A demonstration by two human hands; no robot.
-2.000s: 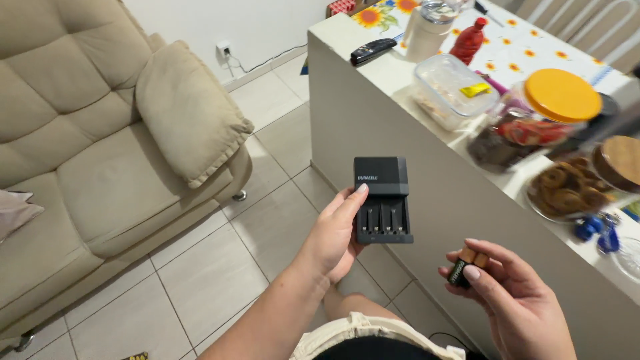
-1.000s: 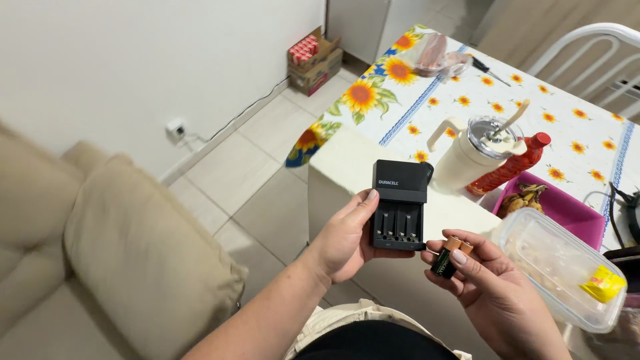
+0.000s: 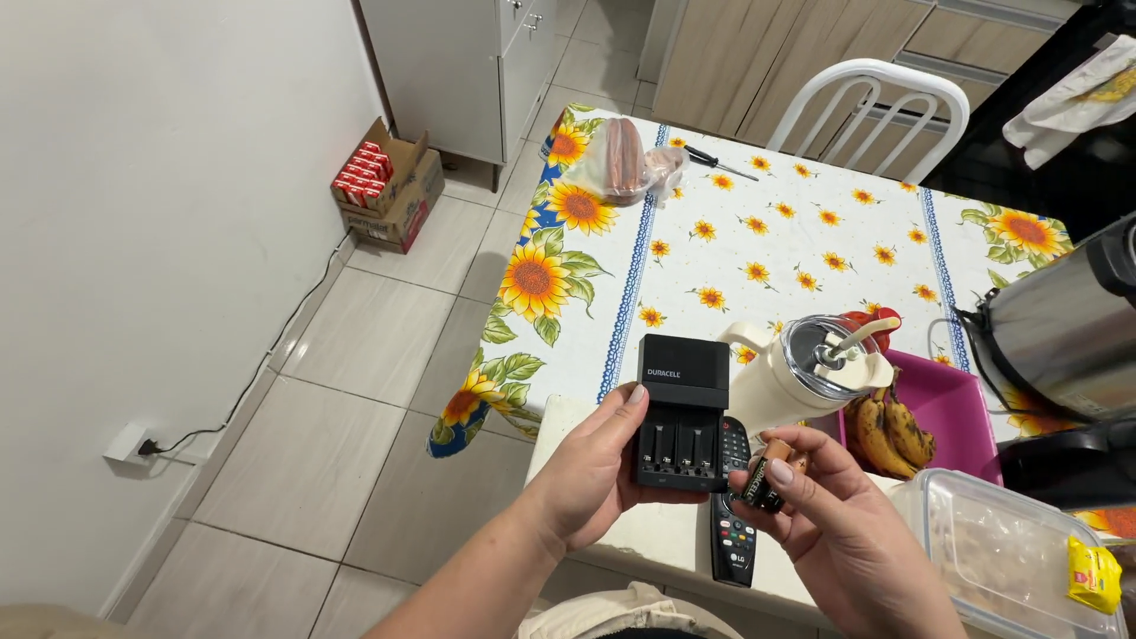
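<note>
My left hand [image 3: 590, 470] holds a black Duracell battery charger [image 3: 683, 395] upright by its left side, its slots facing me with no batteries in them. Beside the charger's lower right corner, my right hand [image 3: 821, 506] pinches Duracell batteries [image 3: 765, 479] with copper-coloured ends between thumb and fingers; their exact number is partly hidden. Behind both hands, a black LG remote control [image 3: 733, 541] lies on the white ledge, partly covered by the charger and the batteries.
Beyond the ledge stands a table with a sunflower tablecloth [image 3: 781, 240], bearing a screwdriver [image 3: 719, 163] and a plastic bag [image 3: 621, 164]. Close by are a cream tumbler [image 3: 781, 382], a pink container [image 3: 963, 417] with bananas [image 3: 887, 430], a lidded plastic box [image 3: 994, 541] and a white chair [image 3: 874, 75].
My right hand with the batteries has come close to the charger since two seconds ago. The view has swung from the sofa toward the table.
</note>
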